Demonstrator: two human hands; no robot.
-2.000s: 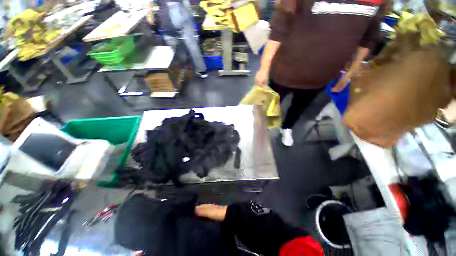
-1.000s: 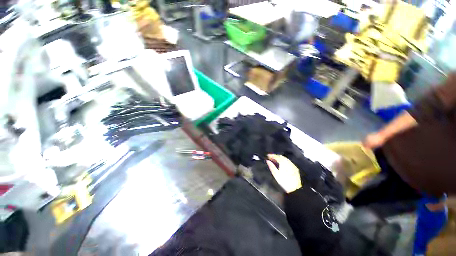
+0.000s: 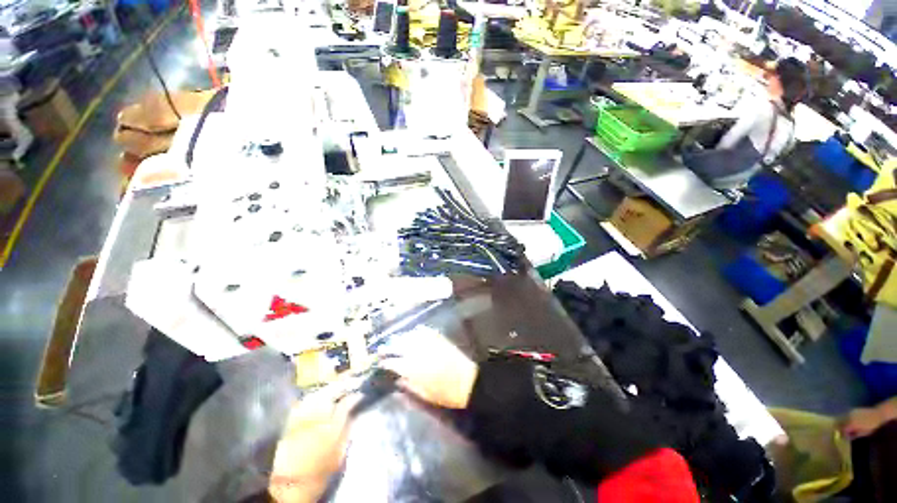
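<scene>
My left hand point(image 3: 313, 447) and my right hand point(image 3: 438, 368) are close together in front of the needle area of the big white sewing machine point(image 3: 246, 255). Their fingers meet at a small dark piece point(image 3: 374, 385), blurred and mostly covered by the fingers. The yellow part point(image 3: 317, 366) is just behind my left hand's fingers. A black piece point(image 3: 165, 411) lies left of the machine head. A fan of black straps point(image 3: 457, 239) lies on the machine bed behind my hands. Red-handled snips point(image 3: 522, 355) lie right of my right hand.
A pile of black pieces point(image 3: 649, 349) lies on the pale side table point(image 3: 752, 398) at the right. A control panel point(image 3: 531, 187) stands before a green crate point(image 3: 568, 246). Thread cones point(image 3: 446, 34) stand behind. A person's hand point(image 3: 873, 419) is at the right edge.
The view has swung left to the machine. My right hand has moved from the black pile to the needle area. My left hand has come into view there. The large black article in front has left view.
</scene>
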